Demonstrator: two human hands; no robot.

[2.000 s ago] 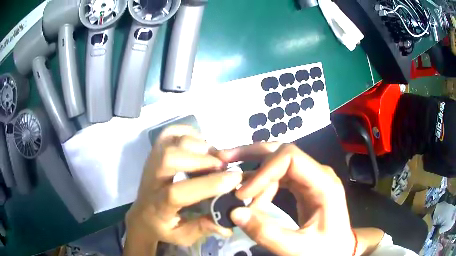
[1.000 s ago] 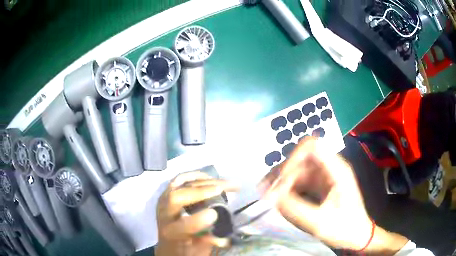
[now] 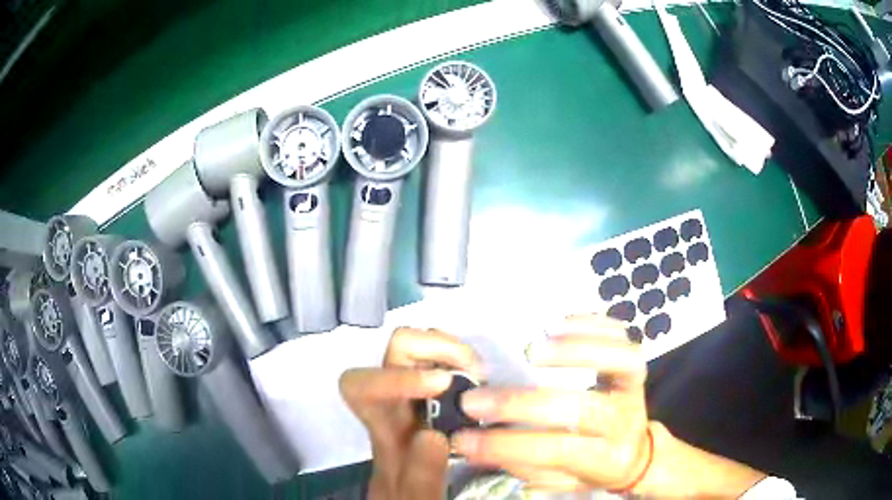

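Note:
My left hand [image 3: 396, 400] grips a grey handheld fan, mostly hidden by my fingers, with its round end face turned up. A black adhesive pad [image 3: 449, 405] lies on that end face. My right hand [image 3: 567, 405] has its fingertips on the pad at its right side; whether they pinch it or only press it cannot be told. The white sticker sheet [image 3: 703, 256] with rows of black discs lies right of my hands. The blank white paper [image 3: 318, 410] lies under and left of my hands.
Many grey handheld fans [image 3: 447, 210] lie on the green bench [image 3: 548, 156], left and ahead. Another fan [image 3: 636, 59] and a limp white strip [image 3: 729, 132] lie at the far right. A black box with cables [image 3: 782, 117] and a red stool [image 3: 822, 283] are at the right.
My right hand has come from beside the sticker sheet to the fan's end face. The view has shifted, so the bench things appear further right. The discs on the sheet are fewer than two seconds ago.

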